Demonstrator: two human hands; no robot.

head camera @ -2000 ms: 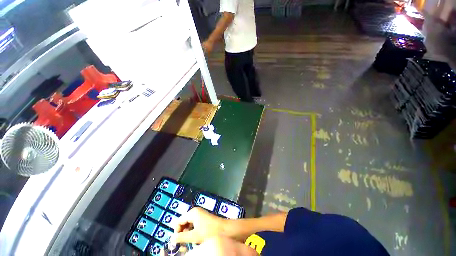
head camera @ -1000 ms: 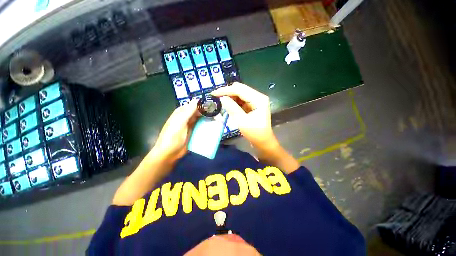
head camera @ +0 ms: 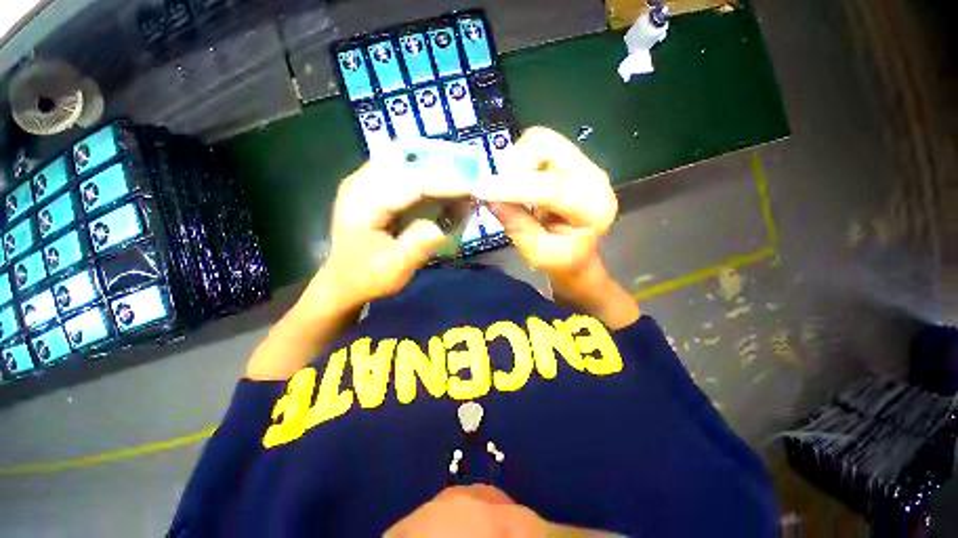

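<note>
A pale teal device body (head camera: 464, 161) is held up between both hands above the bench; its edge and a small dark spot show, and the fingers cover much of it. My left hand (head camera: 383, 226) grips its left end. My right hand (head camera: 559, 205) grips its right end. Both hands are bare and overexposed. Behind them, a black blister tray (head camera: 504, 105) lies on the green bench (head camera: 693, 126) with rows of teal and whitish bodies with round black parts. One slot at its right side looks empty. The hands hide its lower rows.
A tall stack of black trays (head camera: 215, 226) stands at the left, its top tray filled with teal bodies and showing an empty slot. A fan (head camera: 47, 103) is behind it. White crumpled scrap (head camera: 639, 50) lies on the bench. More stacked trays (head camera: 877, 436) are at the lower right.
The body has been raised and turned from upright to roughly level, and its round black part no longer shows clearly. Both hands have closed around it. The view has shifted slightly.
</note>
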